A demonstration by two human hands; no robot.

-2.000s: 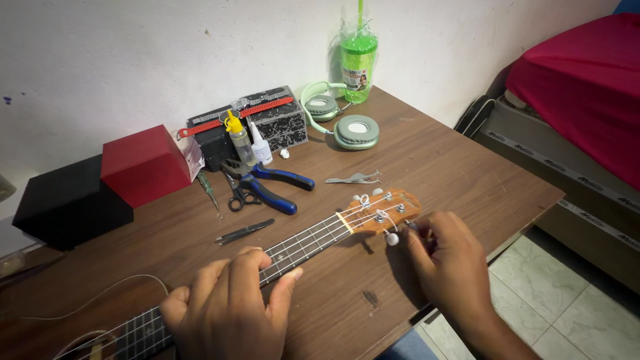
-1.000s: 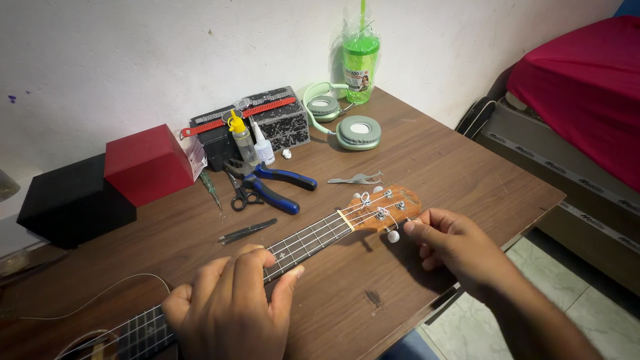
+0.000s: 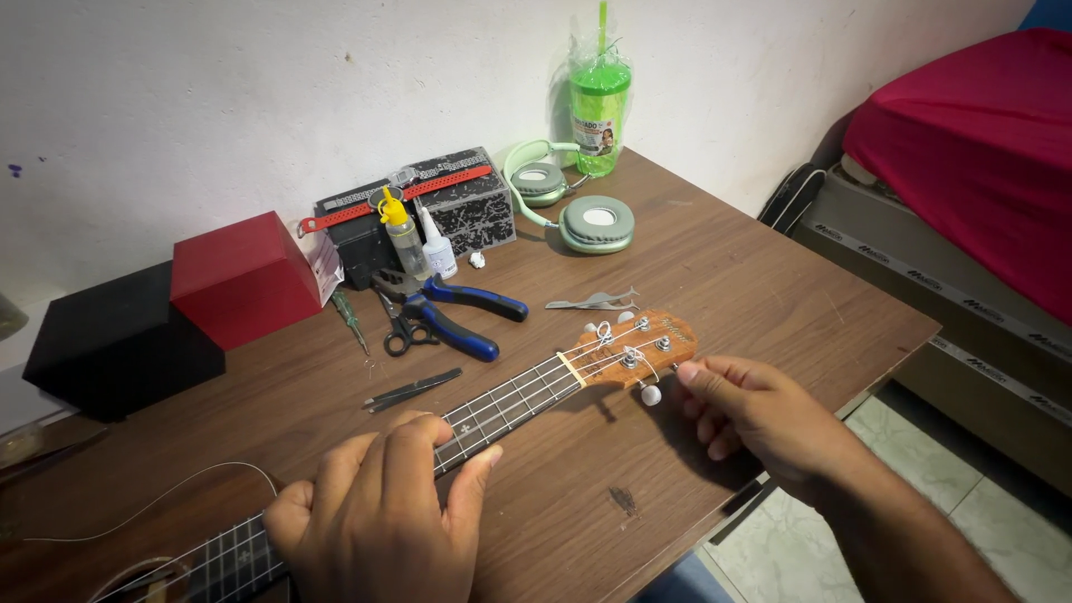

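A ukulele lies across the desk, its wooden headstock [image 3: 645, 343] toward the right and its sound hole at the lower left. My left hand [image 3: 385, 502] is wrapped around the fretted neck [image 3: 511, 400], thumb on the near side and fingers over the strings. With thumb and fingers, my right hand [image 3: 737, 402] pinches a tuning peg at the near side of the headstock; the fingers hide the peg's knob. Beside it a white tuning knob [image 3: 651, 395] shows. Curled string ends stand up at the metal tuning posts [image 3: 630, 358].
Behind the neck lie combination pliers [image 3: 456, 327], scissors [image 3: 402, 335], black tweezers [image 3: 412, 390], silver tweezers [image 3: 593, 301] and a screwdriver [image 3: 350, 320]. Farther back are glue bottles [image 3: 437, 247], green headphones [image 3: 596, 226], a green tumbler [image 3: 600, 109], a red box [image 3: 243, 276] and a black box [image 3: 117, 335].
My right hand, a little off the headstock with fingers curled two seconds ago, has come to the near-side tuning peg and pinches it. The left hand stays on the neck.
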